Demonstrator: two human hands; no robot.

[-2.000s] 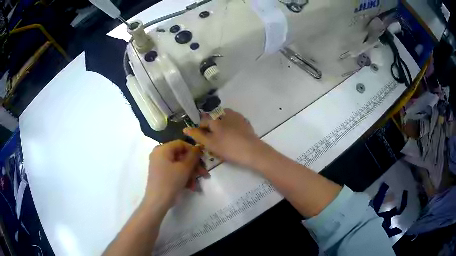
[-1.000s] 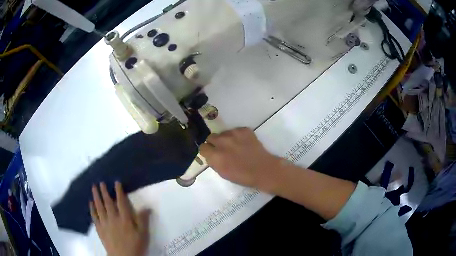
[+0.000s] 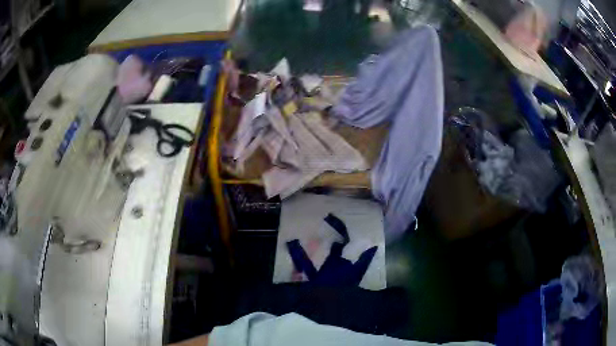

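Navy fabric strips (image 3: 338,263) lie crossed in a pile on a pale board (image 3: 290,219) at the lower middle. A dark cloth (image 3: 270,304) lies at their near side. A pale blue-green sleeve and a sliver of my forearm cross the bottom edge. My right hand is not visible. My left hand is out of the picture. The off-white sewing machine (image 3: 67,162) stands at the left, and its needle area is not visible.
Black-handled scissors (image 3: 172,138) lie at the white table's (image 3: 155,223) end. Pinkish-beige scraps (image 3: 304,145) are heaped beyond the board. A lilac cloth (image 3: 412,128) drapes beside them. A blue bin (image 3: 527,317) is at the lower right. Everything is somewhat blurred.
The view has swung to the right, from the needle area to the scraps and board. Both hands and the dark curved panel have left the picture.
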